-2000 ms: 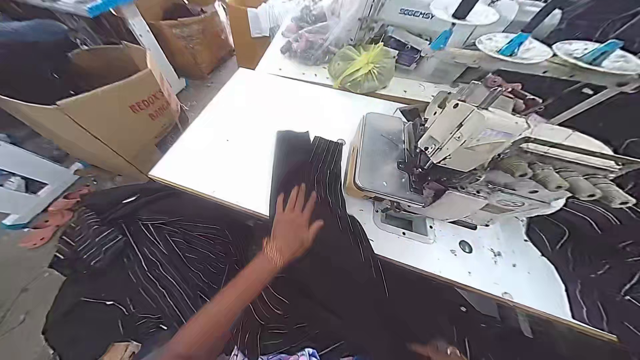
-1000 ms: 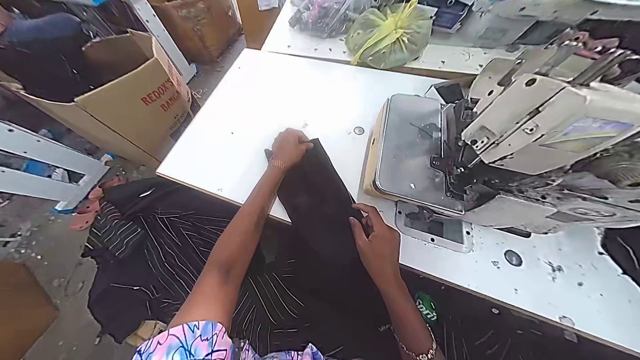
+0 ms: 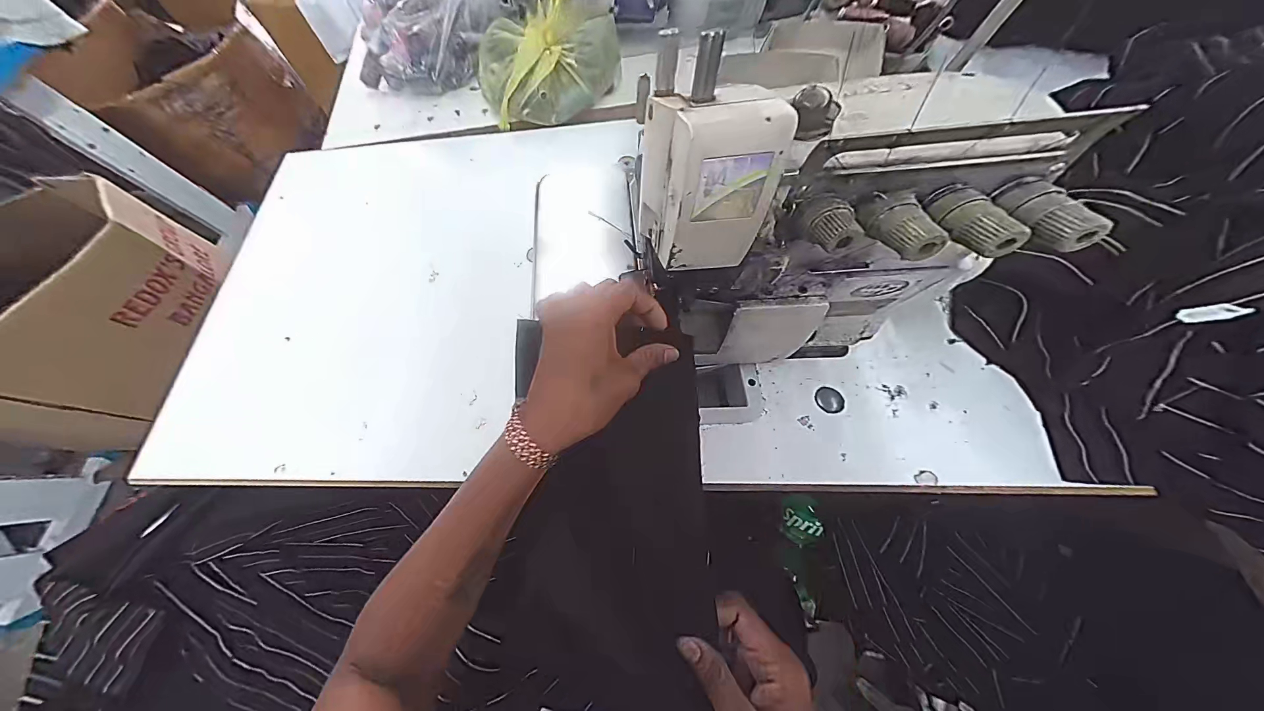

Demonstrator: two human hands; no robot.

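A dark fabric panel (image 3: pixel 632 494) runs from the overlock sewing machine (image 3: pixel 726 188) down over the table's front edge. My left hand (image 3: pixel 592 355) lies on its upper end, close to the needle area, with thumb and forefinger on the cloth near its right edge; whether they pinch it I cannot tell. Lower down, below the table edge, my right hand (image 3: pixel 750 657) grips the panel's right edge between thumb and fingers. The fabric's top end reaches the machine's presser area, where my fingers partly hide it.
The white table (image 3: pixel 395 326) extends left of the machine. A yellow-green mesh bag (image 3: pixel 549 64) stands behind. Dark fabric with loose white threads (image 3: pixel 1136 326) lies at right and more (image 3: pixel 267 602) below the edge. A cardboard box (image 3: pixel 99 316) stands left, a green bottle (image 3: pixel 802 523) below.
The fabric's upper end, on the bare table left of the machine before, is now at the needle area with my left hand. My right hand is now lower on its edge. The view has shifted.
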